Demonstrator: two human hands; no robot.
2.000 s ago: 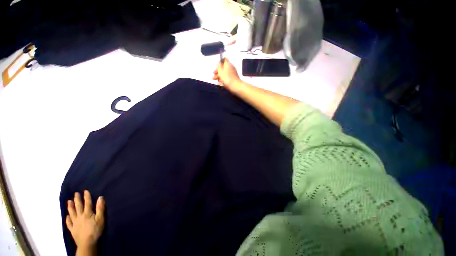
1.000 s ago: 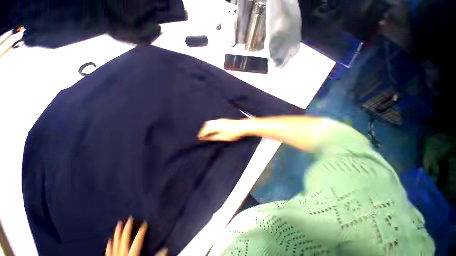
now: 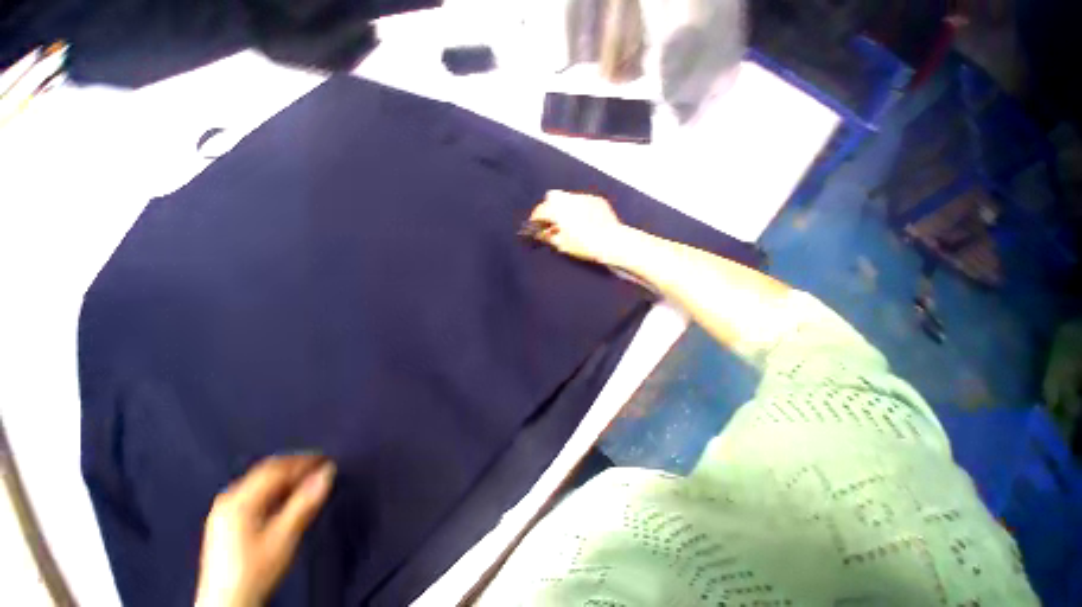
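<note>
A dark navy jacket [image 3: 356, 261] lies spread over the white table, with part of a curved hanger hook [image 3: 214, 142] past its upper left edge. My right hand [image 3: 579, 225] is over the jacket's upper right part, fingers closed around a small dark thing [image 3: 534, 230] at the fingertips; I cannot tell whether it is a tool. My left hand [image 3: 255, 522] is over the lower left part, fingers curled, thumb and forefinger close together. It is blurred, and I cannot tell whether it pinches cloth.
Beyond the jacket are a dark brush head [image 3: 469, 59], a black smartphone [image 3: 597, 117] and a greyish plastic bag [image 3: 700, 59]. Dark garments [image 3: 154, 36] lie at the far left. The white table's edge [image 3: 795, 178] and blue floor [image 3: 831, 285] are on the right.
My right hand has left the brush and come back over the jacket, then moved slightly up and right. My left hand has lifted from lying flat with spread fingers and curled.
</note>
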